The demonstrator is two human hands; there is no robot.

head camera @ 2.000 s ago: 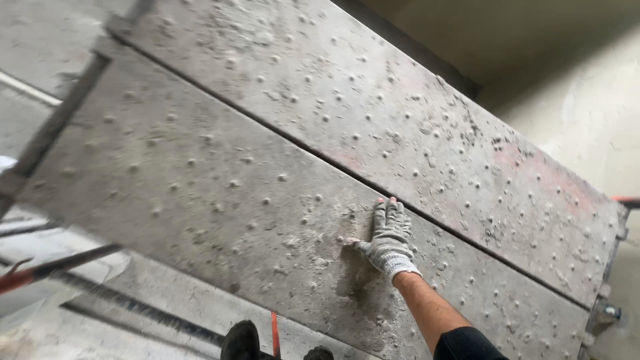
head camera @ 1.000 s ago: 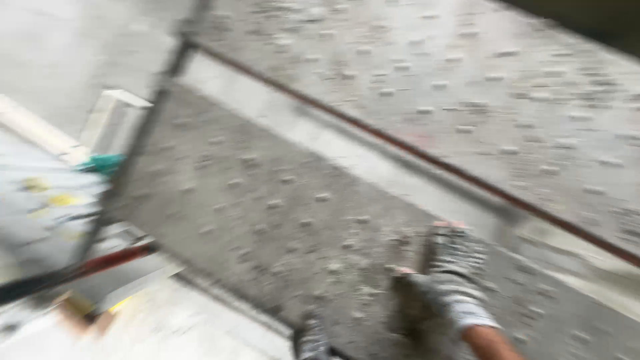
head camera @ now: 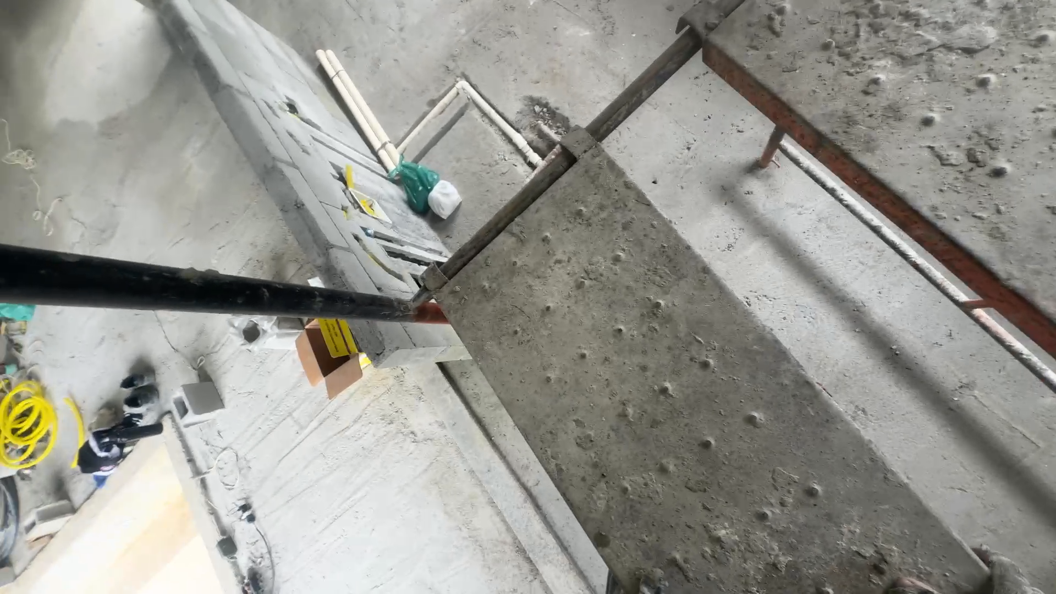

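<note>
A grey metal scaffold plank (head camera: 676, 388), raised bumps and dried mortar on its face, runs from the centre to the bottom right. Its upper end meets a steel crossbar (head camera: 643, 87) through metal hooks. Only a small part of my gloved right hand (head camera: 1002, 571) shows at the bottom right, its fingers at the plank's long edge; the rest is cut off by the frame. A second plank (head camera: 932, 107), with a rusty red side rail, lies at the upper right, a wide gap apart from the first. My left hand is out of view.
A black pole (head camera: 206, 285) crosses from the left to the first plank's corner. Below are a low block wall (head camera: 280, 157), white pipes (head camera: 355, 107), a green bag (head camera: 415, 186), an open cardboard box (head camera: 330, 355), a coiled yellow hose (head camera: 26, 425) and a concrete floor (head camera: 396, 462).
The narrow gap between the two planks has become wide, with the floor visible through it. My right hand, earlier on the nearer plank, is now mostly out of frame. The view has swung left.
</note>
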